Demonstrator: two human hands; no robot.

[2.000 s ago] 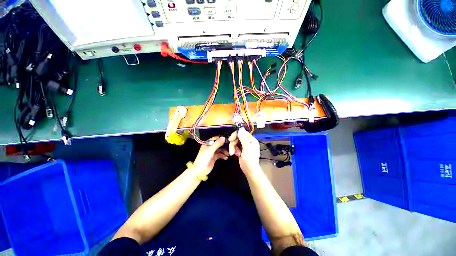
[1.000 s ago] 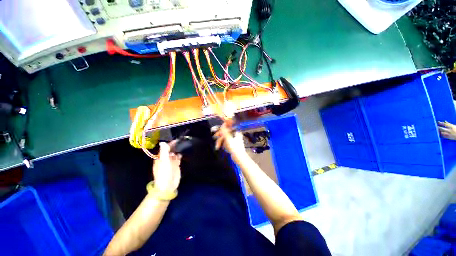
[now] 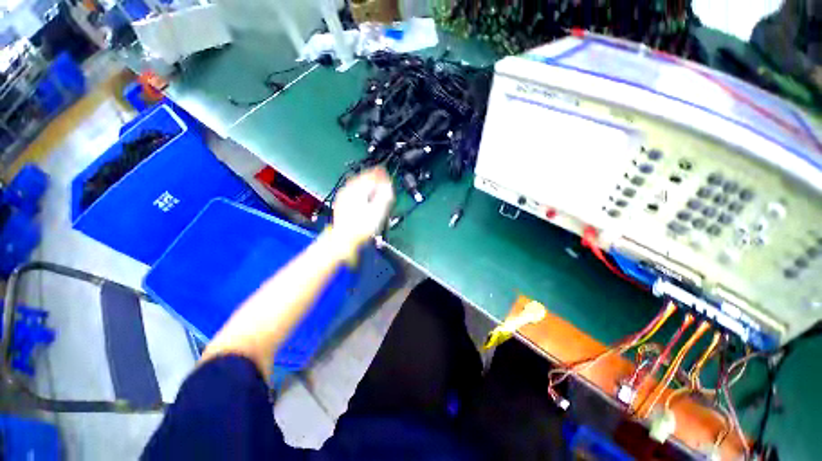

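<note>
My left hand (image 3: 363, 205) is blurred and reaches over the bench edge at the near side of a tangled pile of black cables (image 3: 410, 112). Its fingers look curled; whether they hold a cable is not clear. My right hand is out of the picture. The cream tester (image 3: 622, 144) stands to the right of the pile. Red, yellow and orange test leads (image 3: 669, 360) hang from its lower front over the orange strip (image 3: 577, 347). One white lead connector (image 3: 563, 403) dangles past the strip's front edge.
Yellow tape (image 3: 516, 324) is on the strip's left end. Blue bins (image 3: 234, 270) stand below the bench at left, one holding dark cables. A red tray (image 3: 287, 192) is under the bench edge. A metal-framed chair (image 3: 131, 347) stands at lower left.
The view has swung left, bringing the cable pile into sight. My left hand has left the area by the test leads and moved to the pile. My right hand has gone out of view.
</note>
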